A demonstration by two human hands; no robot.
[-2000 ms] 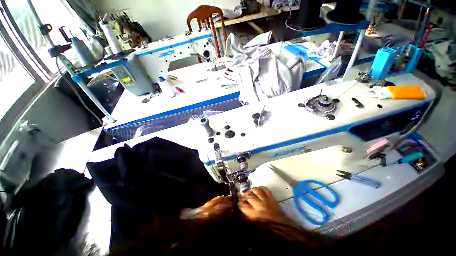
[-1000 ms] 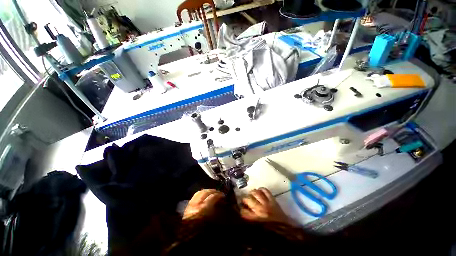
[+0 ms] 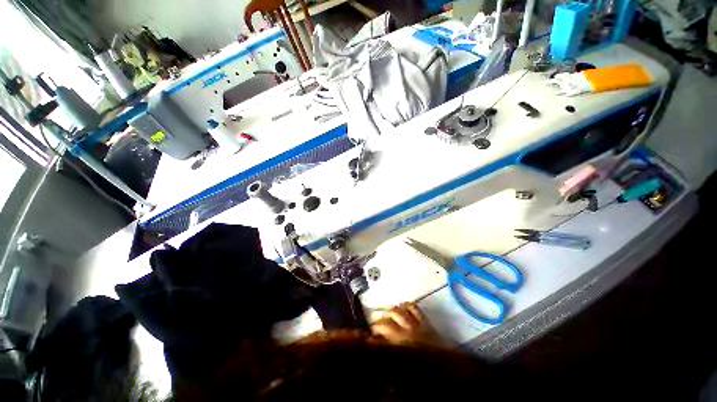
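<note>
The black fabric piece point(image 3: 224, 286) lies bunched left of the needle, and a narrow dark part of it reaches under the presser foot area point(image 3: 346, 275). My right hand point(image 3: 401, 322) is low in the picture, its bent fingers on the bed at the right edge of the dark strip; its palm is hidden, and I cannot tell if it grips cloth. My left hand cannot be made out; dark, hair-like blur covers the bottom centre. The blue-handled shears point(image 3: 479, 283) lie on the bed right of my right hand, blades towards the needle.
Small snips point(image 3: 554, 238) lie beside the shears. A pink item point(image 3: 578, 180) and teal-handled tool point(image 3: 641, 190) are at the right end. An orange item point(image 3: 617, 78) lies on the machine head point(image 3: 409, 180). A second black pile point(image 3: 86, 341) is far left. Grey-white garment point(image 3: 385, 82) lies behind.
The view has shifted and tilted. My left hand, seen earlier beside the needle, no longer shows. My right hand stays right of the needle, now lower in the picture with less of it visible.
</note>
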